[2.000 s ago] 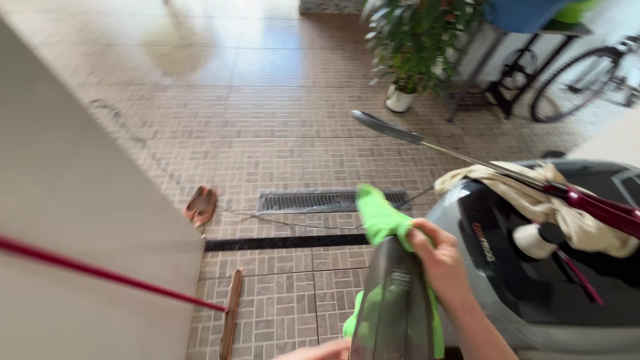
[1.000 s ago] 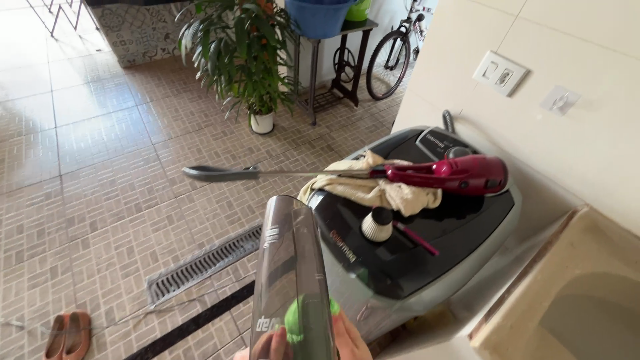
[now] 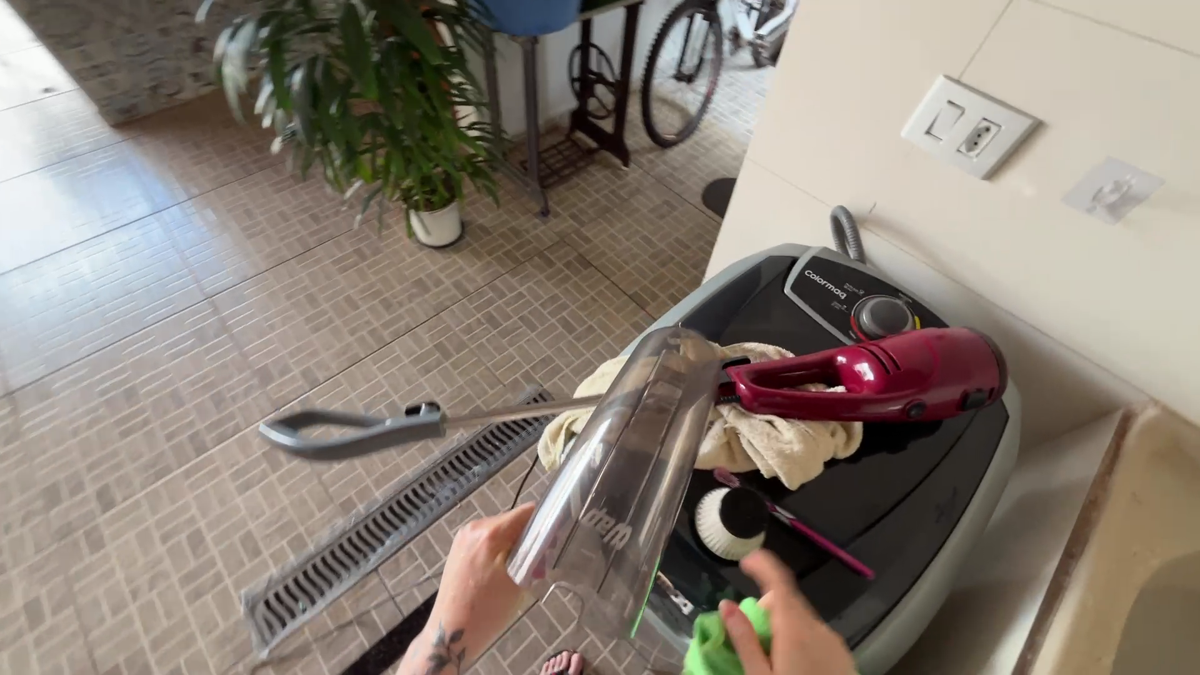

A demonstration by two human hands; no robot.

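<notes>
My left hand (image 3: 483, 572) grips the lower edge of a clear, smoky plastic vacuum dust container (image 3: 623, 478), which is tilted up. My right hand (image 3: 783, 623) holds a bunched green cloth (image 3: 727, 642) beside the container, its fingers slightly blurred. Behind the container, a red stick vacuum cleaner (image 3: 872, 375) with a grey handle (image 3: 352, 431) lies across a cream cloth (image 3: 787, 445) on the lid of a washing machine (image 3: 900, 506). Near my right hand, a white pleated filter (image 3: 731, 523) with a black end and a pink toothbrush-like stick (image 3: 825, 539) rest on the lid.
A floor drain grate (image 3: 394, 525) runs along the tiled floor at left. Farther back stand a potted plant (image 3: 436, 225), a metal table base (image 3: 600, 94) and a bicycle (image 3: 682, 75). A basin edge (image 3: 1078, 534) is at right, below a wall switch and socket (image 3: 970, 127).
The view has swung right toward the washing machine. The green cloth, earlier at the container's end and then seen through its wall, is now in my right hand outside it.
</notes>
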